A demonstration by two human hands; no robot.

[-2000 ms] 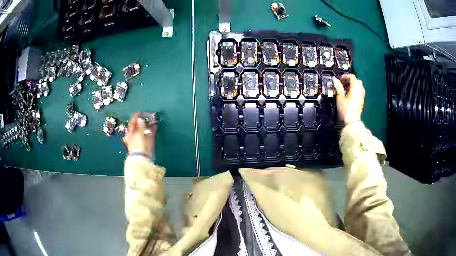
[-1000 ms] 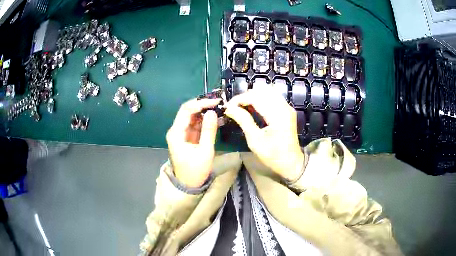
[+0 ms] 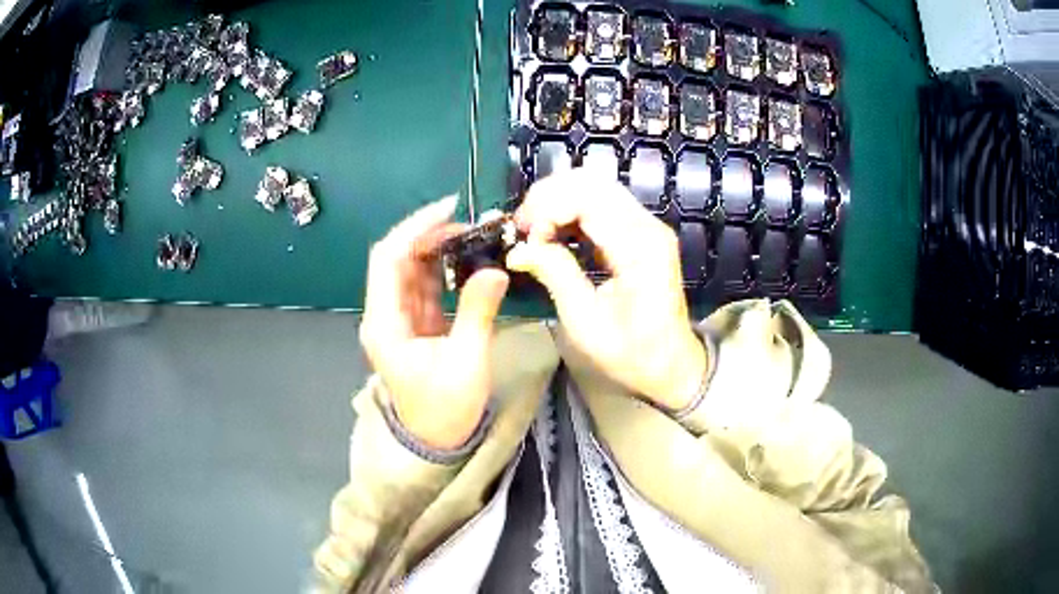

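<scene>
My left hand (image 3: 432,331) holds a small dark and silver circuit board module (image 3: 474,248) between thumb and fingers, above the bench's front edge. My right hand (image 3: 616,290) is at the module's right end, its thumb and forefinger pinched there; whether they grip a tiny part is too small to tell. The black component tray (image 3: 854,232) lies behind and right of my hands. Its back row holds modules, and the second row holds modules except in its rightmost pocket. The front two rows show bare pockets, partly hidden by my right hand.
Loose modules (image 3: 265,121) lie scattered and piled on the green mat (image 3: 383,151) at the left. A black tray stack (image 3: 987,244) stands at the right. A light equipment case (image 3: 958,35) is at the top right. A blue object (image 3: 29,400) is at the lower left.
My left hand came from the mat at the left with a module, and my right hand left the tray; they met in front. Since then the module has tilted and shows more. The view has shifted.
</scene>
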